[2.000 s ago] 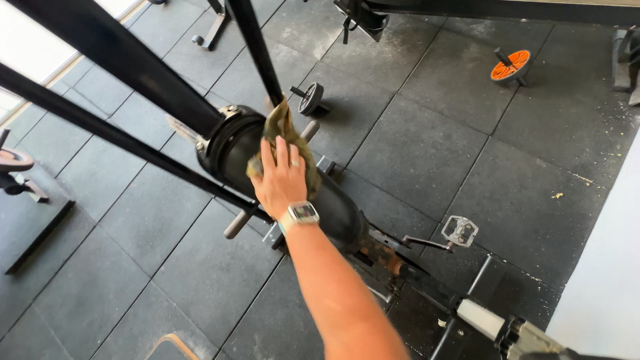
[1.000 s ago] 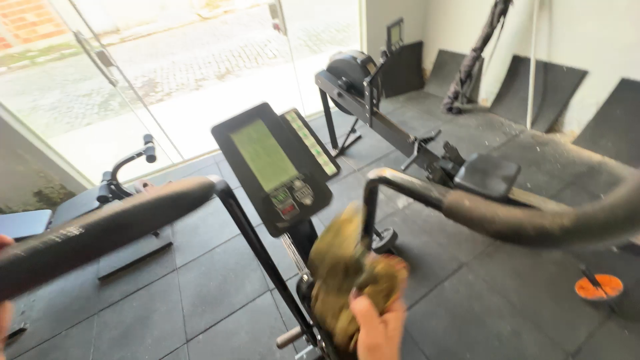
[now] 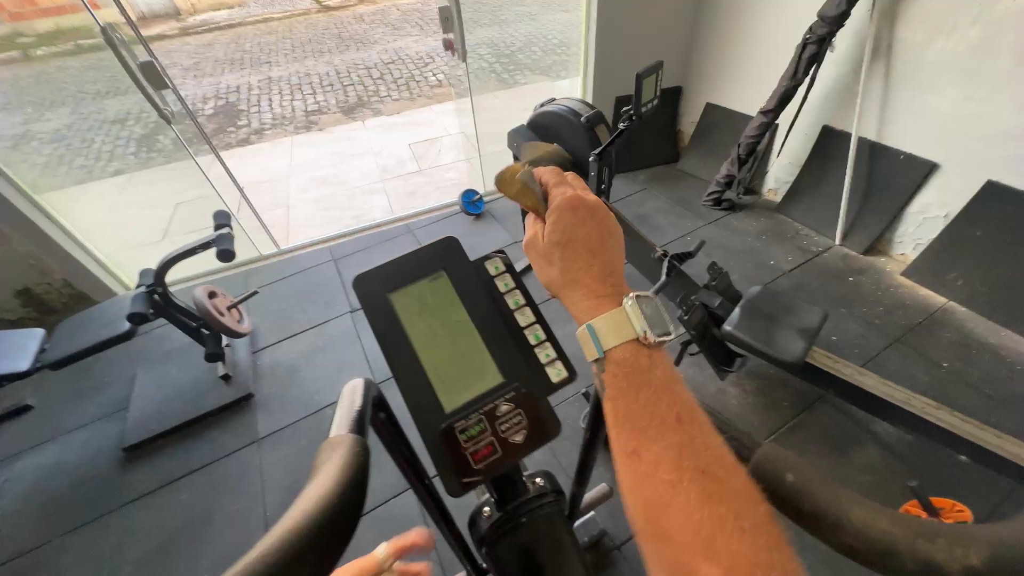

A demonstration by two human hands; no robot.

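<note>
My right hand (image 3: 574,236), with a watch on its wrist, grips an olive-brown cloth (image 3: 524,184) held up beyond the display console (image 3: 456,364) of an exercise bike. The console has a grey-green screen and a column of buttons on its right side. My left hand (image 3: 392,556) shows only partly at the bottom edge, blurred, right of the left foam-covered handlebar (image 3: 324,500); its fingers look apart and nothing shows in them. The right handlebar (image 3: 848,504) curves along the lower right, beyond my forearm.
A rowing machine (image 3: 776,324) stretches along the right. At the left stands a weight bench (image 3: 92,328) with a weight plate (image 3: 222,311). A blue ab wheel (image 3: 471,202) lies near the glass doors (image 3: 320,120), an orange one (image 3: 936,510) at lower right. Rubber mats (image 3: 856,188) lean on the wall.
Two seconds ago my right hand held the cloth against the bike's lower black body; now it is raised past the console with the cloth. The view has tilted up towards the doors.
</note>
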